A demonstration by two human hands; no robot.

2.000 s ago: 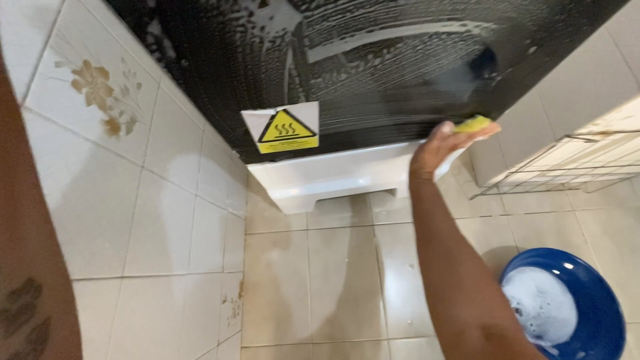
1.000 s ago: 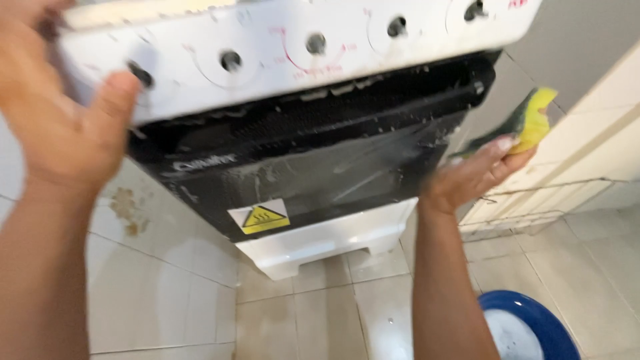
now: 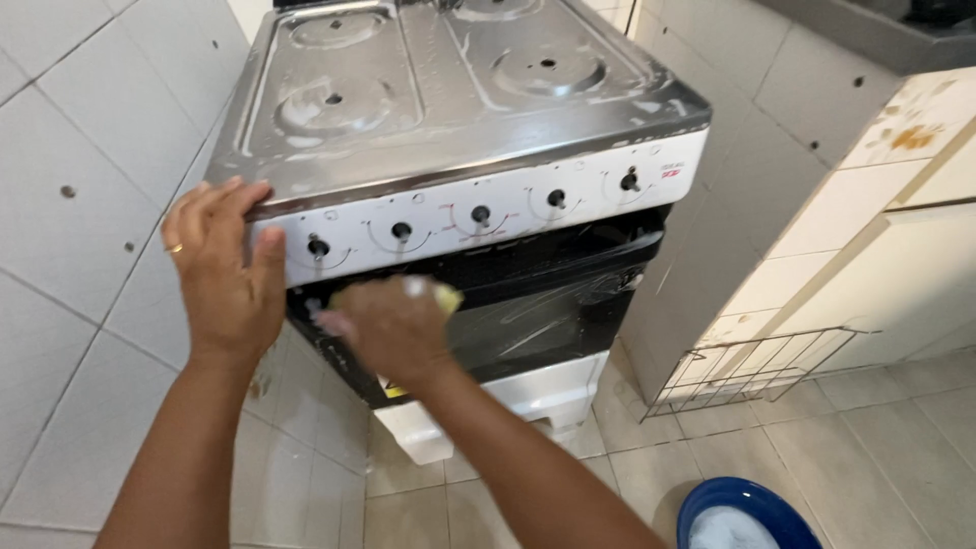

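Observation:
My left hand (image 3: 225, 267), a ring on one finger, rests on the front left corner of a gas stove (image 3: 457, 152), its thumb on the white control panel (image 3: 438, 221). Bare knob stems show along the panel. My right hand (image 3: 393, 328), blurred, holds a yellow sponge (image 3: 448, 299) against the upper left of the black oven door (image 3: 526, 324), just under the panel; much of the sponge is hidden by the hand. Suds streak the door glass and the steel cooktop (image 3: 427, 99), which has no burners or grates on it.
A blue basin (image 3: 789, 515) with white suds stands on the tiled floor at the lower right. A wire rack (image 3: 762, 366) leans by the tiled cabinet side. Tiled wall (image 3: 76, 191) runs close along the stove's left; a dark countertop (image 3: 862, 34) is at the upper right.
My right hand with the sponge has moved from the stove's right side to the left part of the oven door. My left hand remains at the left corner. The view has tilted up onto the cooktop.

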